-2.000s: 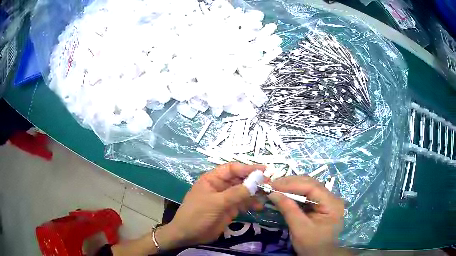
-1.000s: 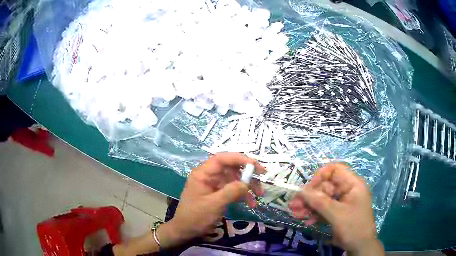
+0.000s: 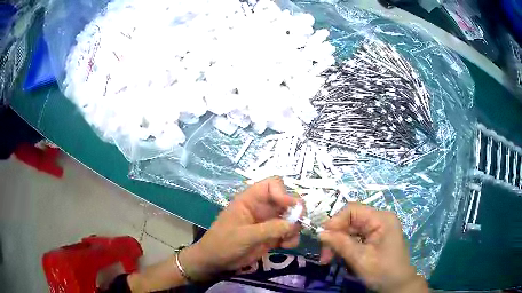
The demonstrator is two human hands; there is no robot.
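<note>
My left hand holds a white plastic cap between thumb and fingers. My right hand pinches a slim rod with a pale end, which meets or nearly meets the cap; the fingers partly hide it. White sticks lie loose just beyond my hands. A large heap of white caps is at the left. A dense pile of dark-and-white rods is at the right.
Clear plastic sheeting lies under the parts on the green bench. White ladder-like rows lie at far right. A blue tray is at left. A red stool stands on the floor below left.
Over the last second my right hand has moved left, back to the cap in my left hand. One second ago the hands were farther apart, with a thin pale piece between them.
</note>
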